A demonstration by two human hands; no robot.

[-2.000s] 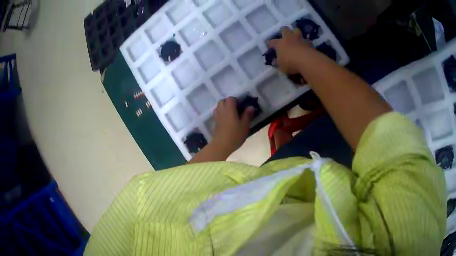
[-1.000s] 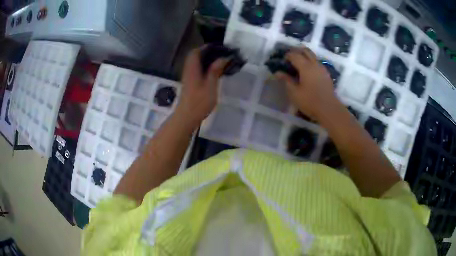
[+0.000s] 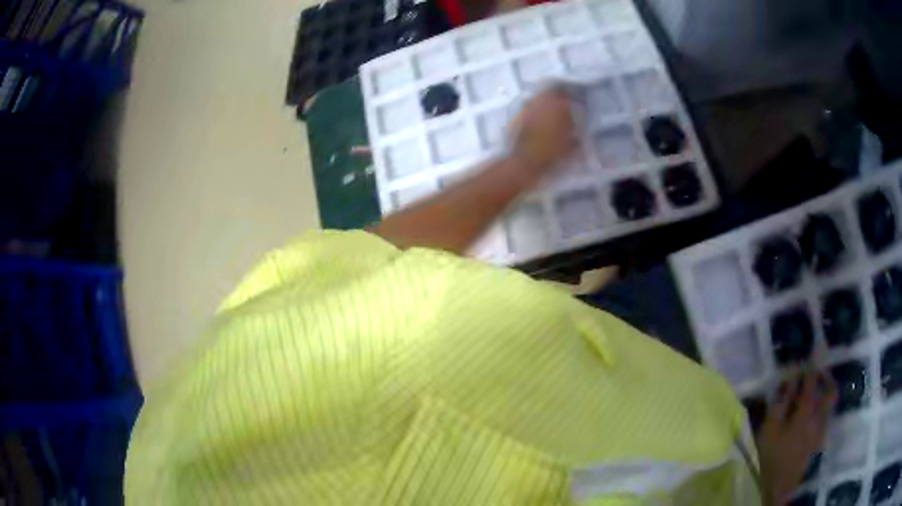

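A white cell tray (image 3: 579, 210) lies in front of me, with one round black part (image 3: 440, 98) at its upper left and several at its right corner. My left hand (image 3: 546, 126) is over the middle of this tray, blurred; whether it holds anything is unclear. My left forearm hides part of the tray's lower left. A second white cell tray (image 3: 718, 287) at the right holds several black parts (image 3: 792, 334). My right hand (image 3: 796, 427) is low at this tray, fingers against the cells by a black part; its grip is unclear.
A black cell tray (image 3: 341, 44) and a dark green board (image 3: 338, 148) lie beyond and left of the near tray. Blue crates (image 3: 59, 341) stand along the left edge, across pale floor (image 3: 213, 128). Something red shows at the top.
The view swung to the fuller tray, where both hands held black parts a second ago, then back left. My left hand is now over the emptier tray; my right is at the fuller one.
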